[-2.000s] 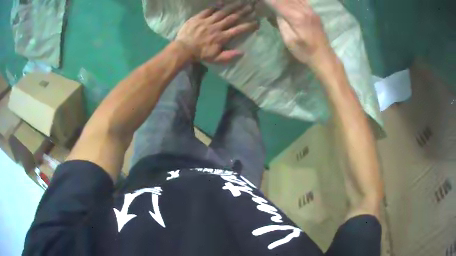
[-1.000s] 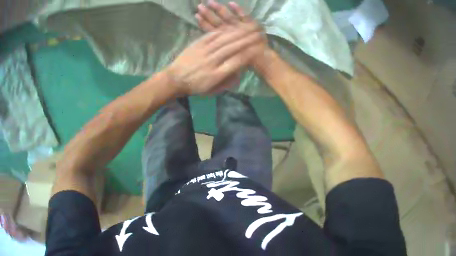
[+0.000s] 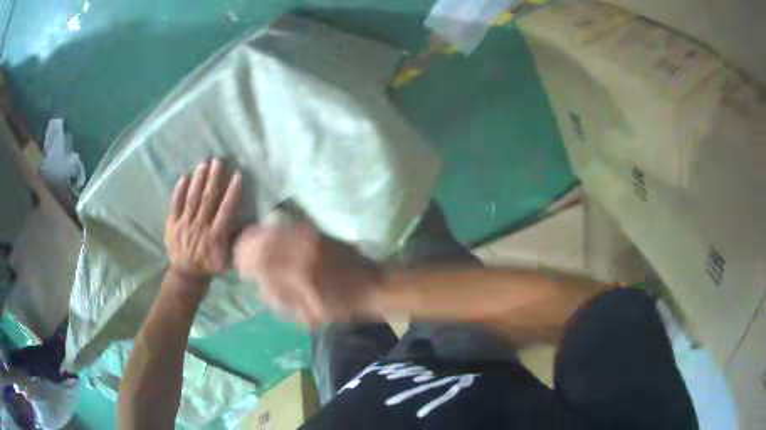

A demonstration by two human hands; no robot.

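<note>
A grey-green woven sack (image 3: 336, 143) covers a bulky, block-like shape in front of me, with folds and a loose corner hanging at the lower left. What is inside is hidden. My left hand (image 3: 201, 222) lies flat on the sack, fingers spread, holding nothing. My right hand (image 3: 290, 264) is blurred beside it, over the sack's near edge. Its fingers look curled; whether it grips the sack or anything else cannot be told.
Brown M11 cartons (image 3: 672, 134) stand along the right. A small carton (image 3: 285, 405) and another woven piece (image 3: 206, 388) are at the bottom. Cardboard (image 3: 42, 252) lies at the left. A white sheet (image 3: 460, 23) lies near the yellow floor line at the top.
The view has swung, and the covered bulk now shows more fully. My hands were crossed one over the other; now they are side by side, the left flat and the right blurred.
</note>
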